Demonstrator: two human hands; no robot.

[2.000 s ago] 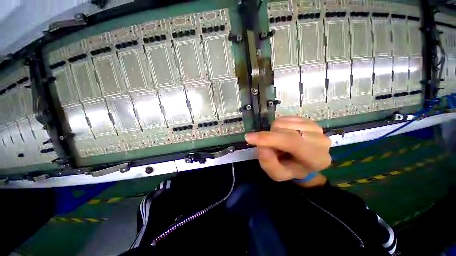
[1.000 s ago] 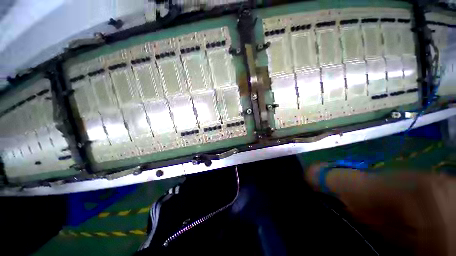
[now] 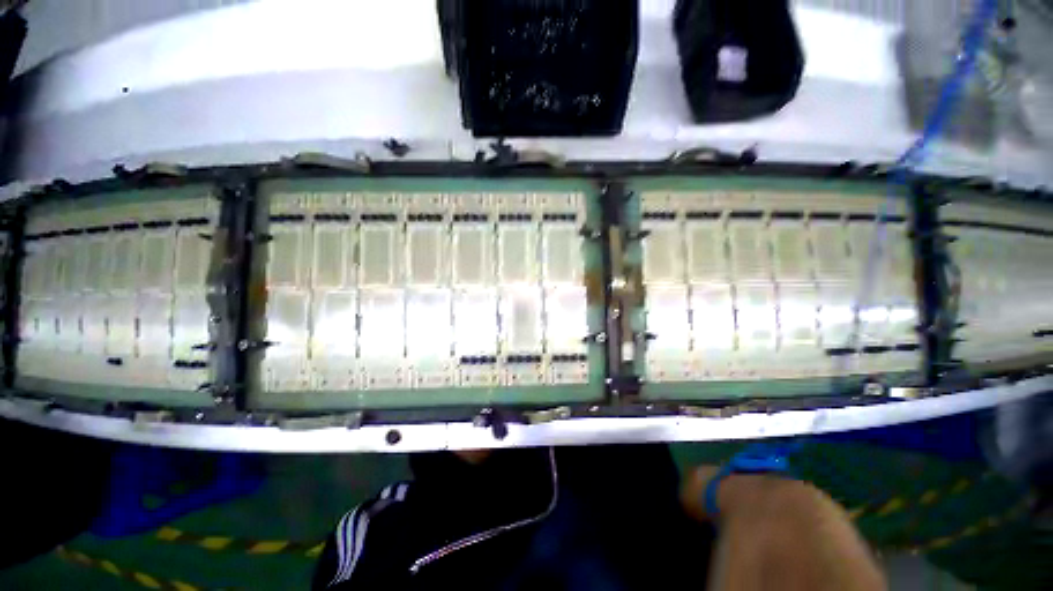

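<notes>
Pale circuit board panels (image 3: pixel 427 289) with green borders lie end to end in dark carriers. Short black component rows run along the far side; shorter rows show near the front side. My right hand (image 3: pixel 696 489) is low at right below the line, mostly hidden beyond the wrist with its blue strap (image 3: pixel 756 462); its fingers do not show clearly. A small skin-toned patch, likely my left hand (image 3: pixel 470 457), shows just under the white edge rail by the striped sleeve; its fingers cannot be made out.
A large black parts bin (image 3: pixel 549 69) with glittering dark parts and a smaller black bin (image 3: pixel 739 58) with a pale label stand behind the line. A blue cord (image 3: pixel 953 87) hangs at upper right. The white edge rail (image 3: pixel 577 432) runs along the front.
My right hand has left the front edge of the boards and moved down toward my body. The view has levelled and shifted, so both bins now show.
</notes>
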